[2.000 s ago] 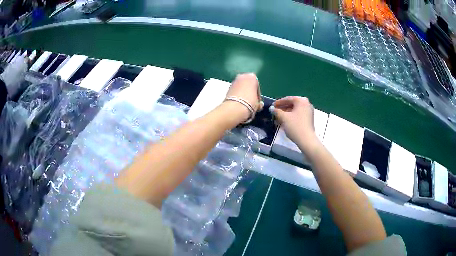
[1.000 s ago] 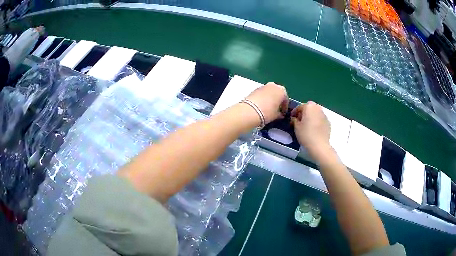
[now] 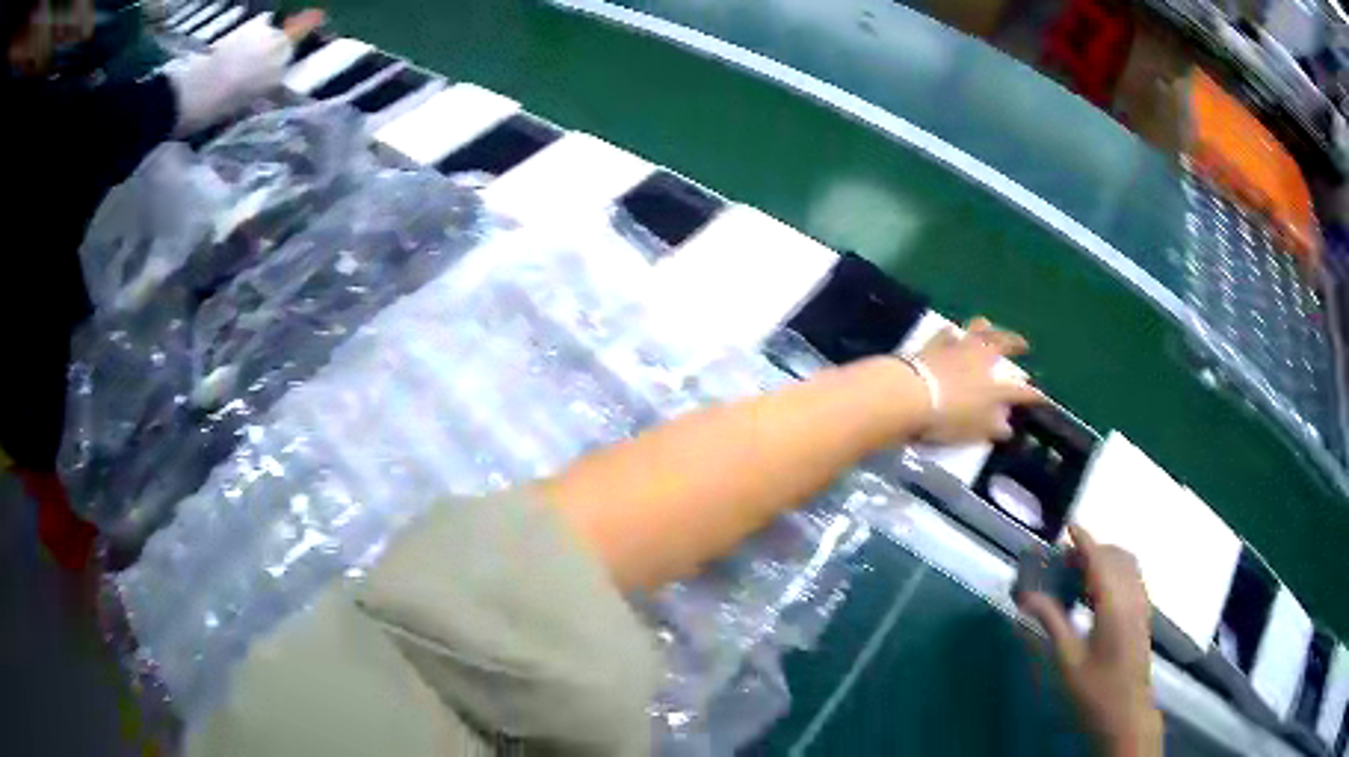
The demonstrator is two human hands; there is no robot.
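A gift box (image 3: 1036, 466) with a black inner tray lies on the line between my hands. Its whitish round case recess (image 3: 1016, 501) is uncovered. Small marks show in the upper slots, too blurred to tell. My left hand (image 3: 969, 388) lies with spread fingers over the white lid (image 3: 947, 451) at the box's left side and holds nothing visible. My right hand (image 3: 1107, 629) is in front of the box, near the belt side rail, with a dark charging case (image 3: 1047, 580) between thumb and fingers. The case looks closed, but it is blurred.
Clear blister trays (image 3: 488, 385) cover the bench at left, beside crumpled plastic bags (image 3: 281, 281). More boxes with white lids (image 3: 1154, 540) line the green conveyor belt (image 3: 829, 192). Another person's gloved hand (image 3: 244, 71) is at upper left. Orange parts (image 3: 1250, 155) are at upper right.
My hands have moved apart. My right hand has come down from the box and taken hold of the case, which lay open on the bench. The view has turned, shifting the scene.
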